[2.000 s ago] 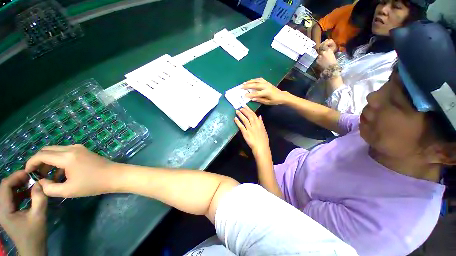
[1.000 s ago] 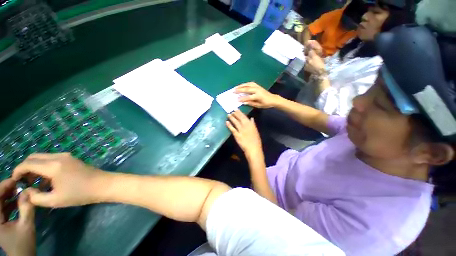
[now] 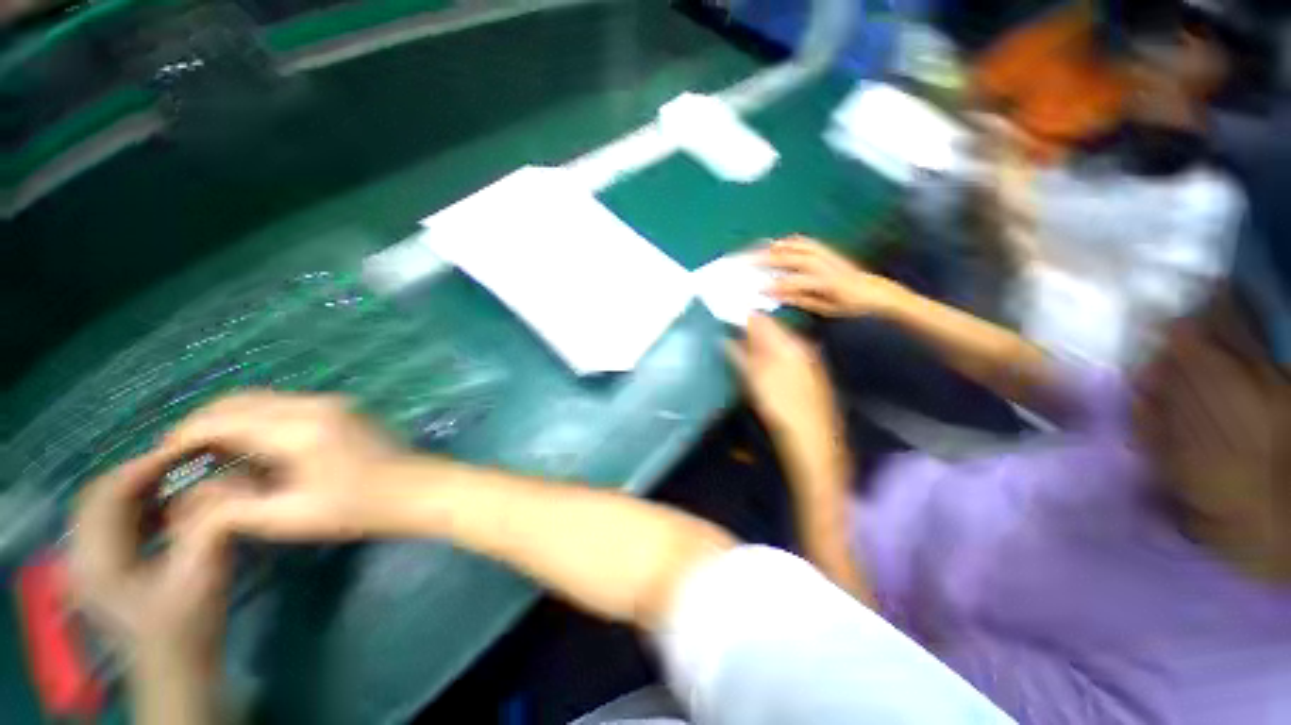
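The frame is blurred. My right hand [image 3: 290, 460] and my left hand [image 3: 149, 567] meet at the lower left, fingertips together around a small dark part with a bright spot [image 3: 187, 475]. It looks like a small circuit board, mostly hidden by the fingers. The clear blister tray [image 3: 326, 340] with green showing through lies just beyond my hands, smeared by motion. A red tool [image 3: 57, 637] lies on the green bench left of my left hand.
A white stack of printed sheets [image 3: 566, 269] lies right of the tray, with a small white pile [image 3: 719, 138] beyond it. A neighbour in purple [image 3: 1076, 552] has both hands at a white folded paper [image 3: 736, 288]. Another person in white [image 3: 1119, 255] sits further along.
The view has swung left, so things sit further right and blurred. The red tool now shows more fully at the left. My hands stay together at the small part.
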